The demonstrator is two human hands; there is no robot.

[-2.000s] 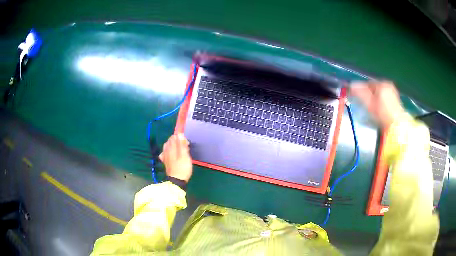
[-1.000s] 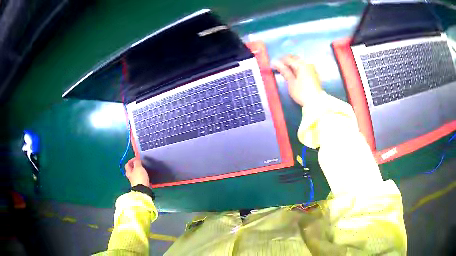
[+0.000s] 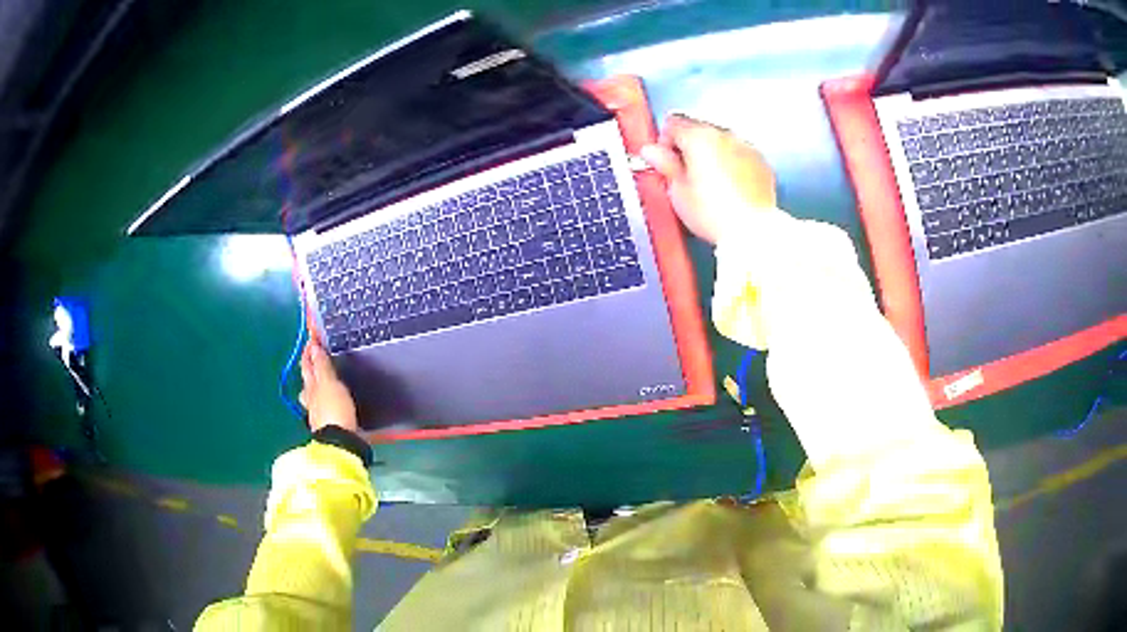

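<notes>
An open silver-grey laptop [image 3: 494, 370] with dark keys and a dark screen [image 3: 408, 130] lies on a red tray [image 3: 695, 346]. My right hand [image 3: 717, 179] is at the laptop's upper right side edge, fingers pinched on a small pale plug [image 3: 640, 163] at that edge. Whether the plug sits in a port cannot be told. My left hand [image 3: 328, 393] rests against the laptop's lower left side edge, holding nothing visible. A blue network cable [image 3: 758, 463] runs below my right forearm, partly hidden. Another blue cable [image 3: 294, 370] shows beside the laptop's left side.
A second open laptop [image 3: 1020, 278] on a red tray [image 3: 871, 210] lies to the right on the green belt [image 3: 185, 358]. A blue and white item [image 3: 71, 327] with dark strands lies at the far left. Grey floor with yellow lines shows below the belt.
The lid has come up and the laptop shows turned and further left than two seconds ago. My right hand has moved in from the right to the laptop's side edge and closed on the plug.
</notes>
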